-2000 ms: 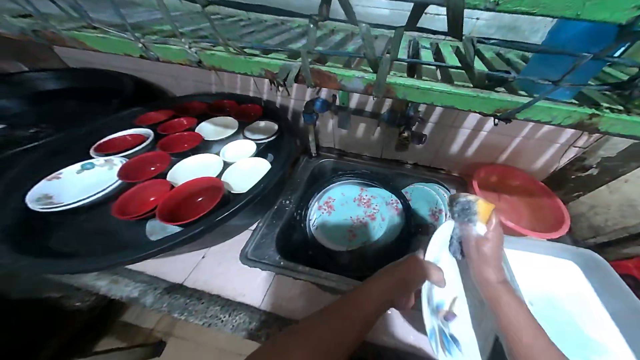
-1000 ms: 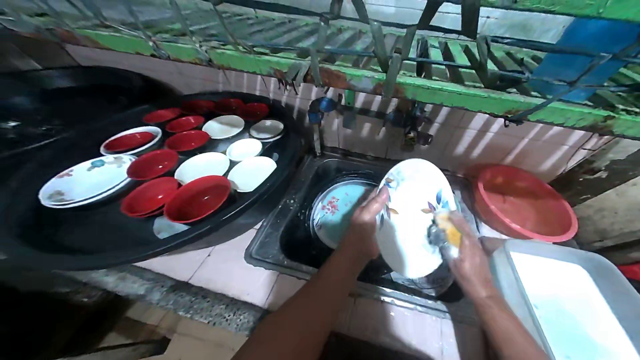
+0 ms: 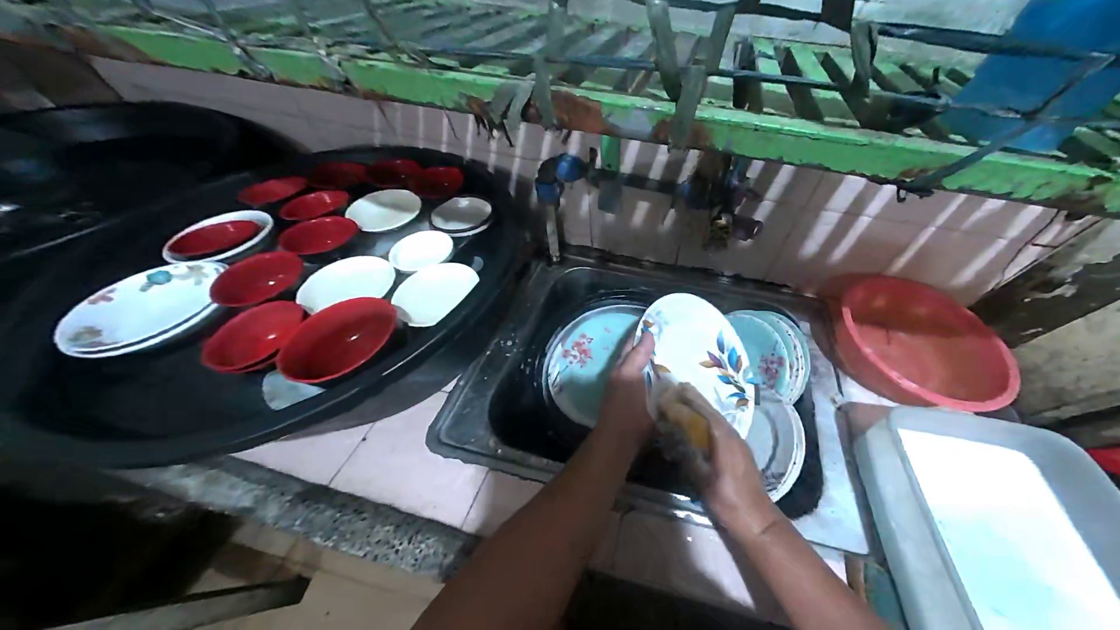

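My left hand [image 3: 632,389] grips the left edge of a white oval plate [image 3: 691,346] with a blue and orange leaf pattern, tilted above the sink. Against the plate's lower left part, my right hand [image 3: 713,446] holds a yellow sponge [image 3: 687,424] with greyish mesh or scourer material. Beneath them is the dark sink basin [image 3: 516,385]. Light blue plates with a red flower pattern [image 3: 577,354] lie in its left part. More round plates [image 3: 770,359] overlap at the right, and a pale dish [image 3: 779,446] lies below these.
At the left, a large black tub [image 3: 420,367] bears red bowls [image 3: 337,341], white dishes [image 3: 346,284] and oval plates [image 3: 140,306]. Taps [image 3: 560,171] stick out from the tiled wall. A red basin [image 3: 927,341] and a whitish plastic container [image 3: 884,464] stand right of the sink, below a green rack [image 3: 744,131].
The oval plate, upright near the sink's right front two seconds ago, is now over the middle of the sink. The sponge hand has moved to the plate's lower left part.
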